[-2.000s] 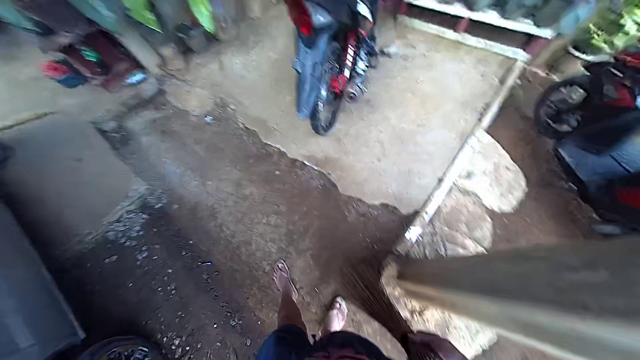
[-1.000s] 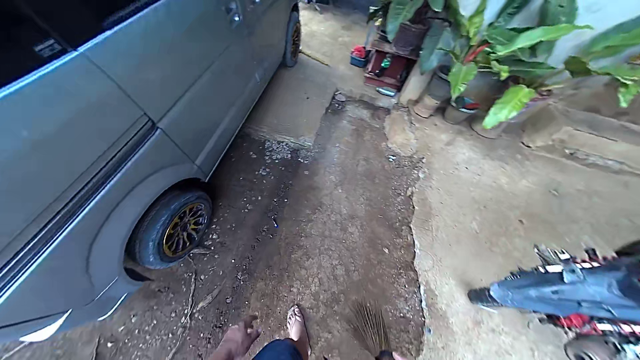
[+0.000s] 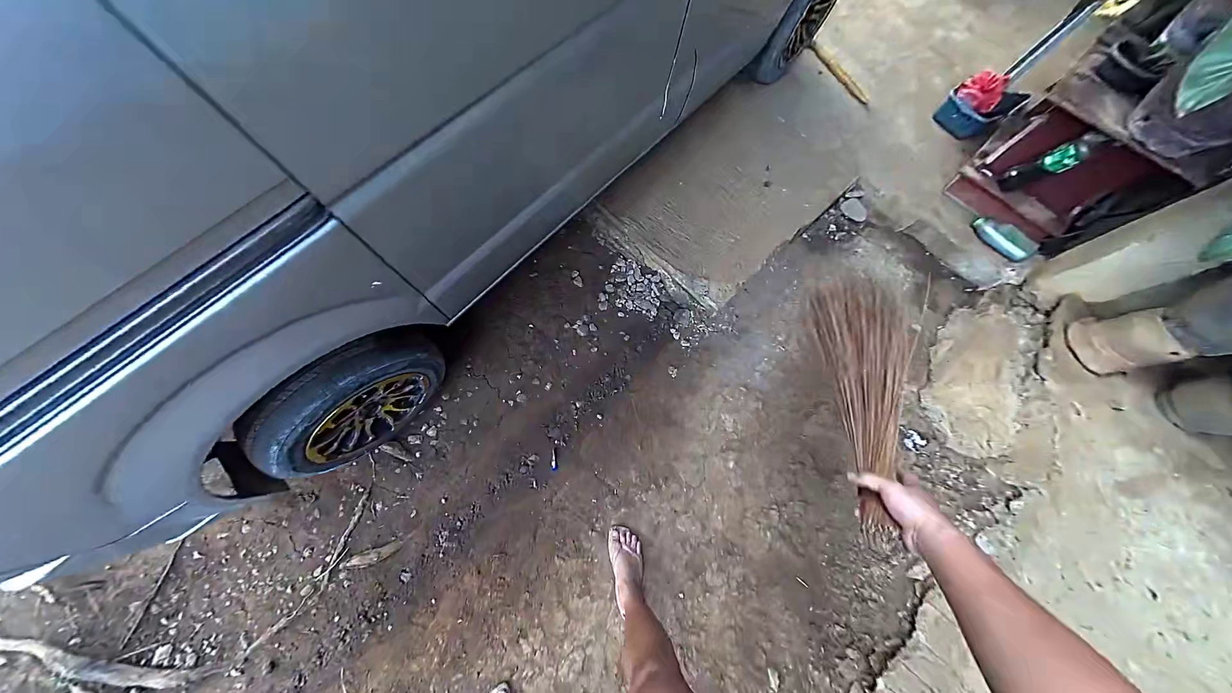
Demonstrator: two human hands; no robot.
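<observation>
My right hand [image 3: 903, 510] grips a stick broom [image 3: 866, 375] of thin brown ribs near its bound end. The bristles fan out away from me over the damp dirt ground [image 3: 712, 481], and their tips look blurred. My left hand is out of the picture. One foot [image 3: 626, 558] shows at the bottom middle, on the dirt to the left of the broom hand. Loose gravel [image 3: 640, 294] lies at the corner of a concrete slab [image 3: 741, 183], beyond the foot.
A grey van [image 3: 462, 125] fills the left side, its wheel [image 3: 366, 409] on the dirt. Sticks [image 3: 327, 568] lie below it. At the upper right stand a dark red wooden shelf [image 3: 1049, 159] with bottles, a blue dustpan [image 3: 967, 114] and pots [image 3: 1126, 342]. Broken concrete edges the right.
The broom, low at the bottom edge a second ago, now reaches forward in my right hand. My left hand has left the view. The view has swung left toward the van.
</observation>
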